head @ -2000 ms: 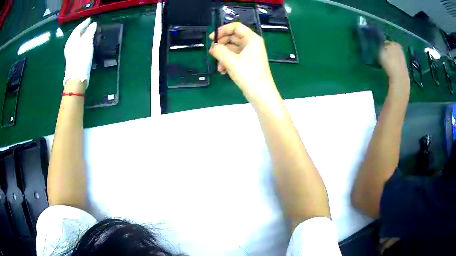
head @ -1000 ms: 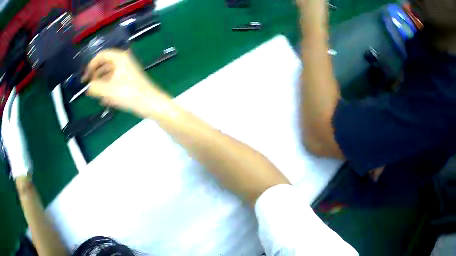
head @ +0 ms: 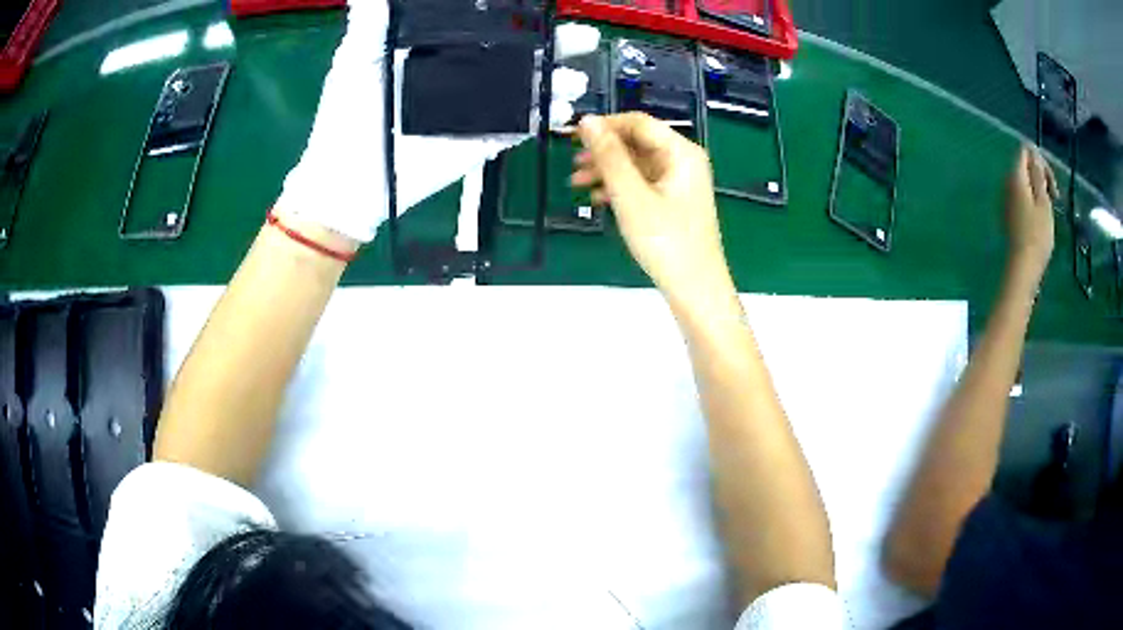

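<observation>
My left hand point(head: 357, 148), in a white glove, holds a phone frame point(head: 468, 261) up over the belt. The frame is a thin dark rim with a black block point(head: 470, 89) in its upper part; glove and belt show through its open lower part. White gloved fingertips show at its right edge. My bare right hand point(head: 647, 172) is just right of the frame, thumb and index finger together near its right edge. A slim dark thing may be at the fingertips; I cannot tell whether the hand holds it.
More phone frames lie on the green belt point(head: 296, 265), at left point(head: 179, 148) and right point(head: 866, 170). Red trays point(head: 671, 15) are at the far side. A white sheet point(head: 567, 418) is in front of me. A black ribbed tray point(head: 86, 418) is at left. Another person's arm point(head: 985, 406) is at right.
The view has swung back from the right-turned, blurred view. My left hand now holds a frame raised in front of me. My right hand is beside that frame's right edge.
</observation>
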